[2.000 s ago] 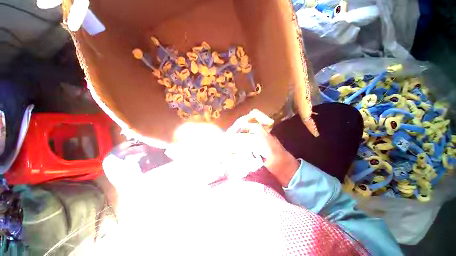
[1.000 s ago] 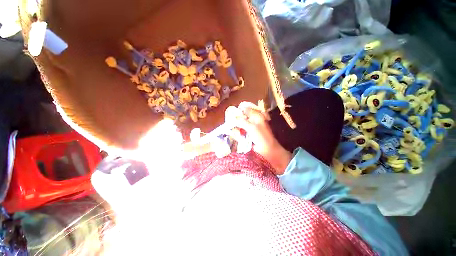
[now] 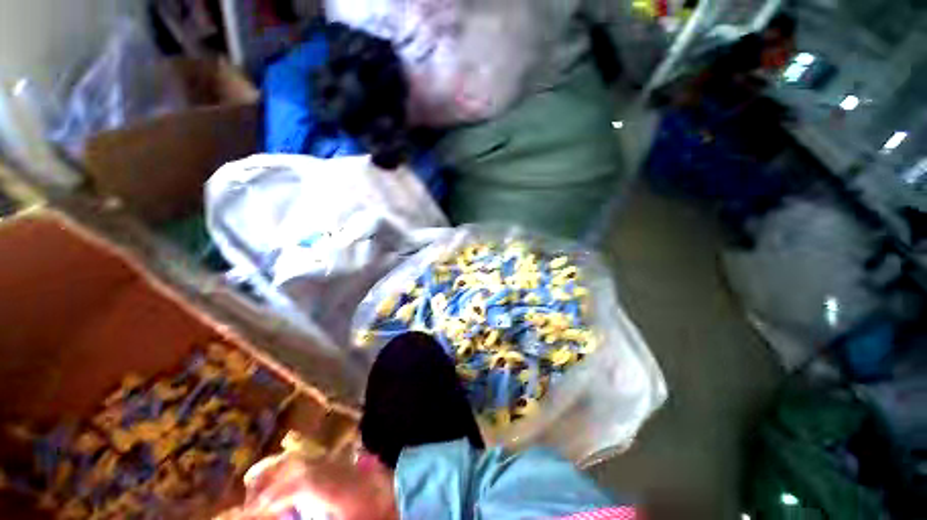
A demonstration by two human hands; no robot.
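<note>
My right hand (image 3: pixel 320 488) is at the bottom edge, blurred, glaring and partly cut off, beside the carton's near edge; whether it holds a piece is unclear. My left hand is out of the picture. The brown carton (image 3: pixel 61 295) is at left, with a heap of blue-and-yellow strap pieces (image 3: pixel 152 437) inside. A clear plastic bag (image 3: pixel 625 381) stands open in the middle, full of brighter strap pieces (image 3: pixel 508 305).
My dark knee (image 3: pixel 417 396) lies between the carton and the full bag. A whitish plastic bag (image 3: pixel 305 203) is behind. Further back are a green sack (image 3: pixel 539 163), another carton (image 3: pixel 163 152) and a dark fluffy shape over blue cloth (image 3: pixel 356 91), perhaps a person. Blurred clutter is at right.
The view has swung up and to the right, so the carton and full bag appear further left. The red stool and bright lap glare have left the picture; the background has come in.
</note>
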